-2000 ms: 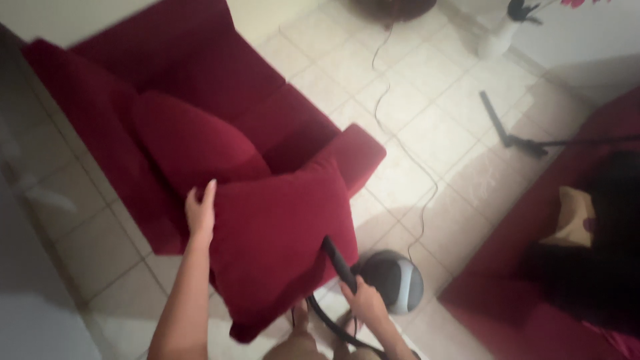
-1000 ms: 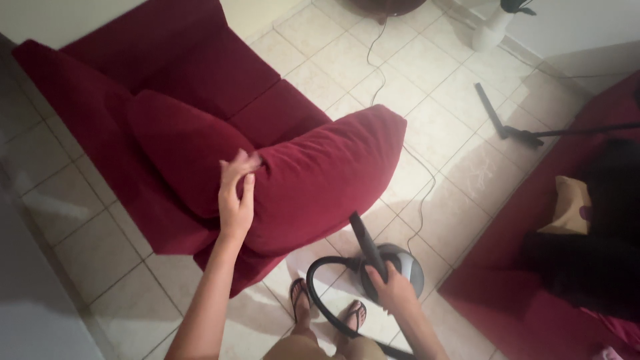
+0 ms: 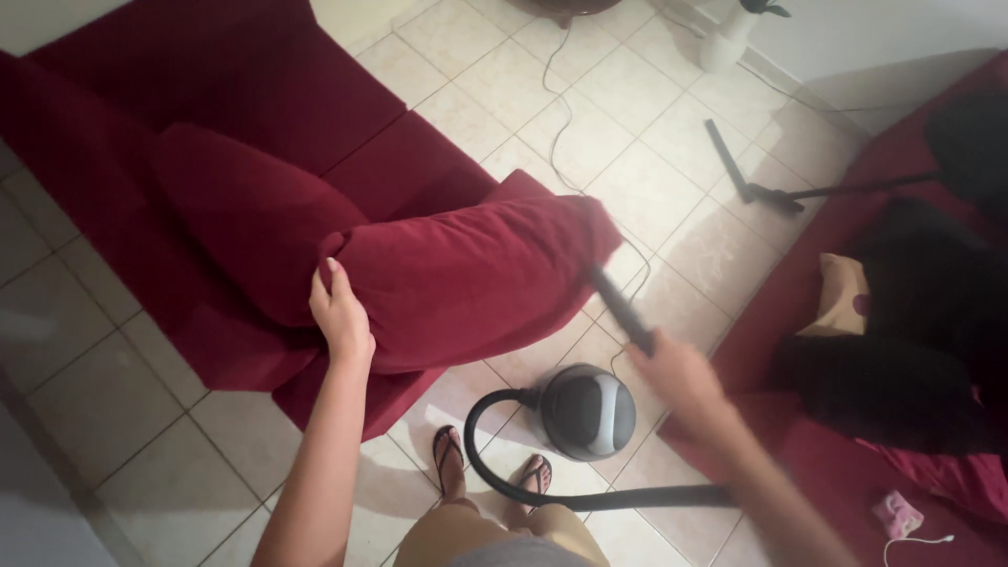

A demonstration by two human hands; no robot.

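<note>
My left hand (image 3: 343, 311) grips the left end of a red fabric cushion (image 3: 472, 276), which rests tilted on the near arm of a red sofa (image 3: 236, 71). A second red cushion (image 3: 244, 213) leans against the backrest. In my right hand (image 3: 677, 370), slightly blurred, is a black vacuum cleaner nozzle (image 3: 622, 307), its tip at the right end of the held cushion. The round grey and black vacuum cleaner (image 3: 587, 412) stands on the floor below, and its black hose (image 3: 630, 498) curves past my feet.
A thin cord (image 3: 554, 142) crosses the tiled floor (image 3: 472, 118). To the right, a second red sofa (image 3: 732, 346) holds dark fabric items (image 3: 882, 386) and a beige item (image 3: 841, 295). A black T-shaped floor tool (image 3: 728, 161) extends beside it. A white vase (image 3: 720, 43) stands by the wall.
The held cushion has turned from lying broad and flat-faced toward me to a narrower, tilted pose. The nozzle has moved from the cushion's lower right part to its right end.
</note>
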